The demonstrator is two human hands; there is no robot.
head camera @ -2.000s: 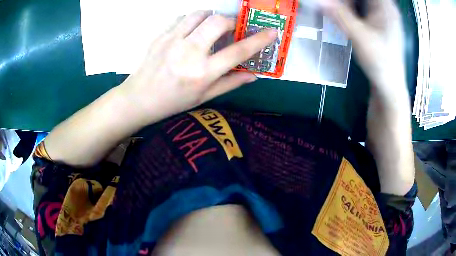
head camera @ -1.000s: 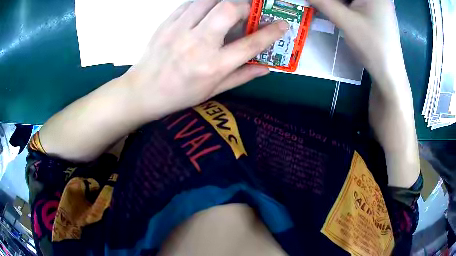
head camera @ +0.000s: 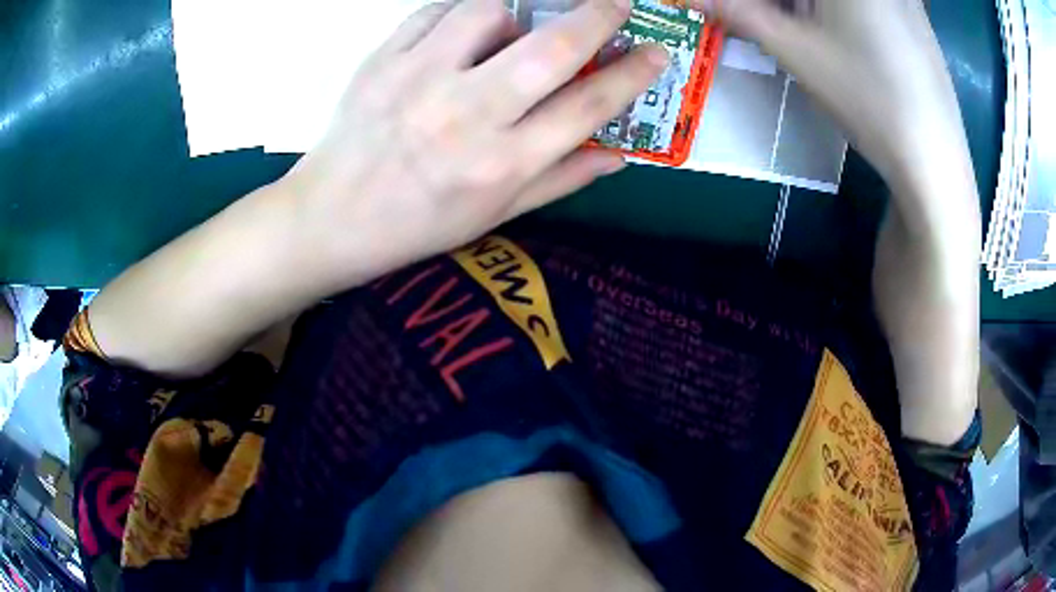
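The orange phone housing [head camera: 691,110] lies on the gridded adhesive sheet [head camera: 799,133] at the top centre. Inside it is a green and silvery circuit board [head camera: 658,102]. My left hand [head camera: 457,133] lies over the housing's left side, with fingers on the board and the thumb at the lower edge. My right hand [head camera: 845,58] is at the housing's upper right, its fingertips blurred and partly cut off by the top edge. Whether it holds anything cannot be seen.
A blank white sheet [head camera: 249,87] lies to the left, partly under my left hand. A stack of spare sheets [head camera: 1025,174] is at the right edge. The dark green bench top [head camera: 93,185] ends just before my printed shirt.
The housing and sheet have shifted right and slightly up from two seconds ago. My left forefinger has moved onto the housing's upper left. My right hand has come to its upper right edge.
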